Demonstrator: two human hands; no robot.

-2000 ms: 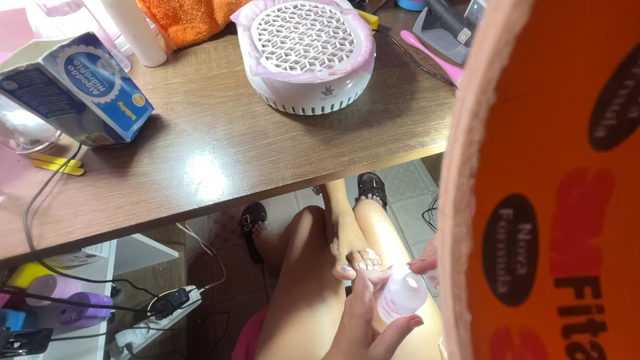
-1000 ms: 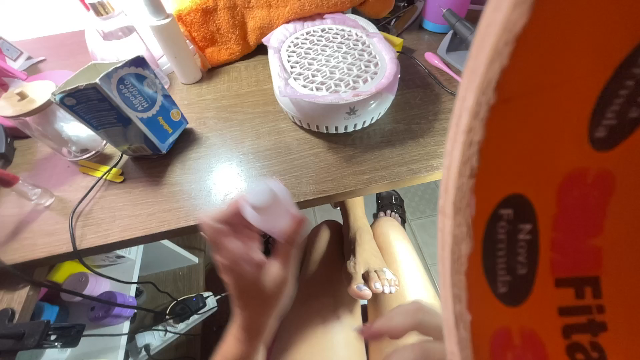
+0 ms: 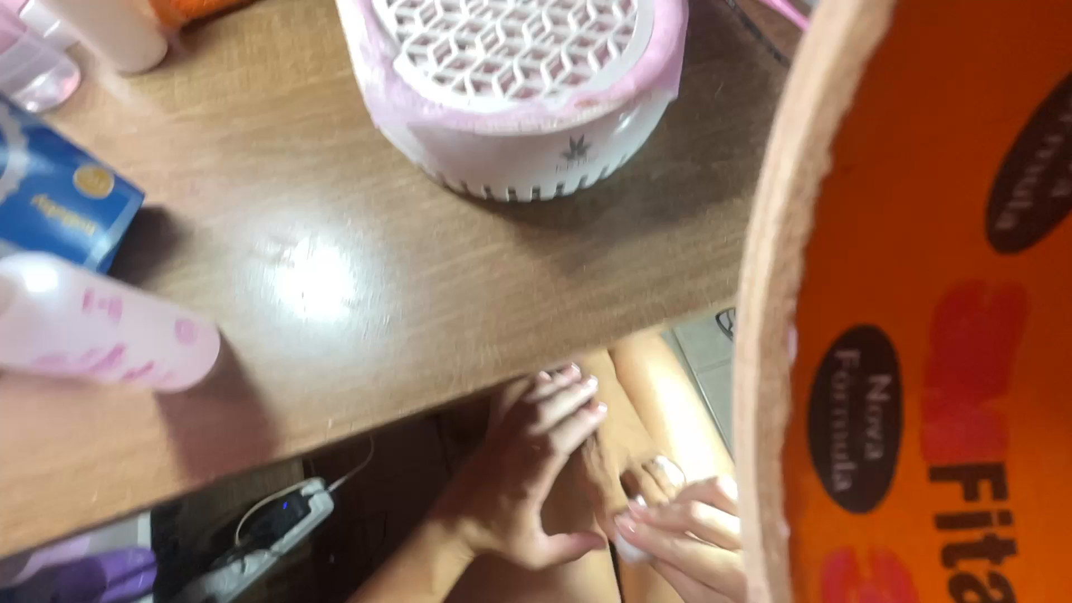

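My left hand (image 3: 536, 461) is bare, its fingers spread apart over the side of a bare foot (image 3: 615, 435) that lies on the lap below the table edge. At the toes is my right hand (image 3: 691, 536), its fingertips pinched on a small white wad (image 3: 630, 548), which looks like cotton, against the big toe. White material shows on some smaller toes. A translucent pink-printed bottle (image 3: 109, 322) stands on the table at the left. The orange disc hides part of my right hand.
A white round device with a patterned grille (image 3: 519, 159) sits on the wooden table (image 3: 402, 293). A blue box (image 3: 63, 197) is at the left. A large orange disc with a pale rim (image 3: 846, 251) fills the right side. Below the table are a power strip (image 3: 280, 536) and purple items (image 3: 100, 574).
The bottle, in my hands two seconds ago, now stands at the table's left. My left hand has moved back down to the foot, and my right hand is at the toes. The view has moved closer.
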